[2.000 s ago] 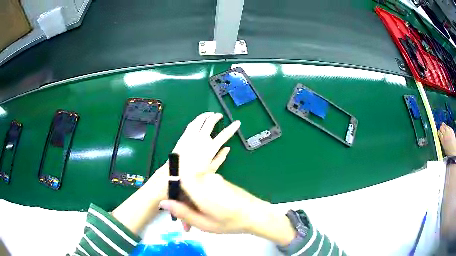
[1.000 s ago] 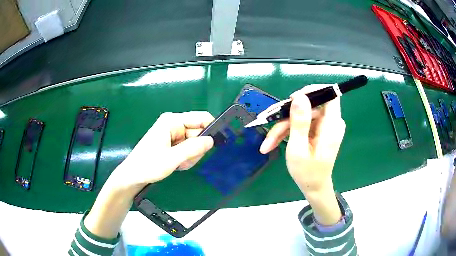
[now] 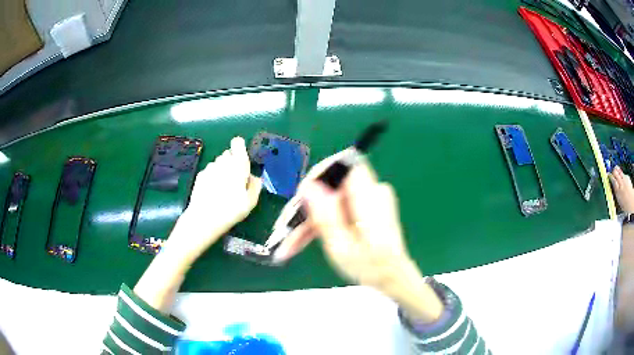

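Observation:
A phone middle frame with blue film (image 3: 283, 166) is at the middle of the green belt, with a whitish patch at its near end. My left hand (image 3: 217, 197) is at its left edge, thumb over the edge and fingers beside it; it appears to hold the frame. My right hand (image 3: 361, 225) is blurred and holds the tweezers (image 3: 336, 173), dark rear end up and away, pale tips down over the near end of the frame. My right fingertips are close to the frame's lower right corner. Whether the tips touch the frame is unclear.
Dark middle frames without blue (image 3: 167, 177) lie on the green belt (image 3: 431, 236) at left. Two blue-film frames (image 3: 518, 149) lie at right. A crumpled blue heap (image 3: 233, 344) is at the bottom edge. A grey post (image 3: 314, 35), red tray (image 3: 580, 69) and another person's hand (image 3: 621, 191) also show.
The dark frame held up a second ago is out of my hands; a dark frame now lies left of my left hand. My hands are at another blue-film frame. The tweezers have swung downward.

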